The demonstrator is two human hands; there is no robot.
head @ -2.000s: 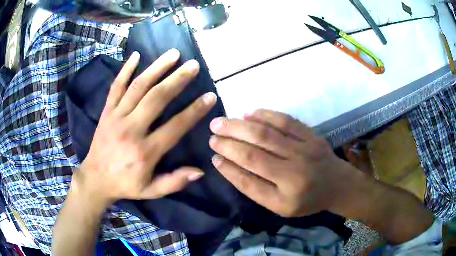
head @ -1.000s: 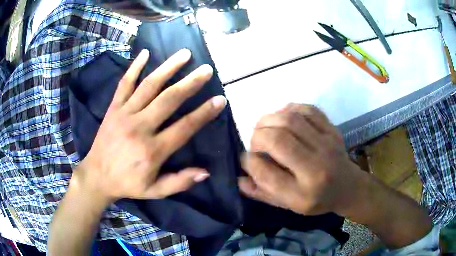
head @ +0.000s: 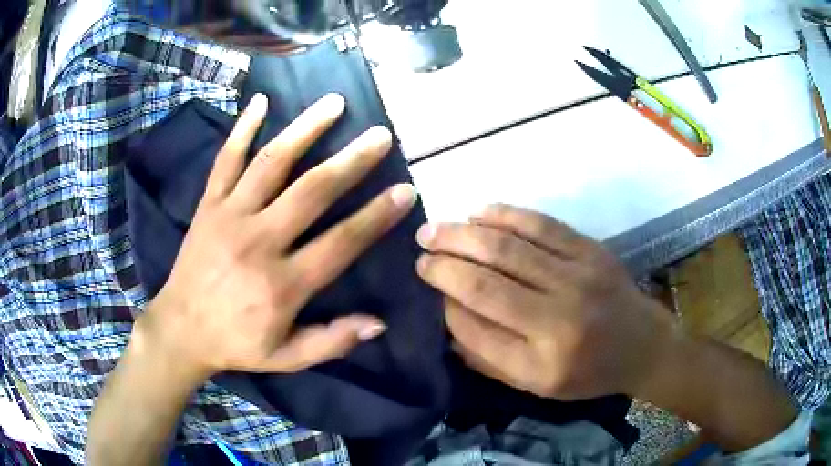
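The dark fabric piece (head: 364, 382) lies on the table, its far end under the presser foot (head: 346, 40) of the sewing machine (head: 273, 16). My left hand (head: 264, 246) lies palm down on the dark fabric with its fingers spread, holding nothing. My right hand (head: 547, 300) is at the fabric's right edge, its fingertips touching that edge; the thumb is hidden, so a pinch cannot be told. The plaid fabric (head: 68, 182) is bunched left of and beneath the dark piece.
Thread snips (head: 647, 102) and a grey metal strip (head: 679, 50) lie on the white table (head: 510, 173). A grey measuring strip (head: 720, 209) edges the table. More plaid fabric (head: 793, 273) hangs at right, beside a cardboard box (head: 724, 291).
My right hand's fingers curled in at the edge, then extended back onto it. My left hand stays spread on the dark cloth. The view has shifted slightly.
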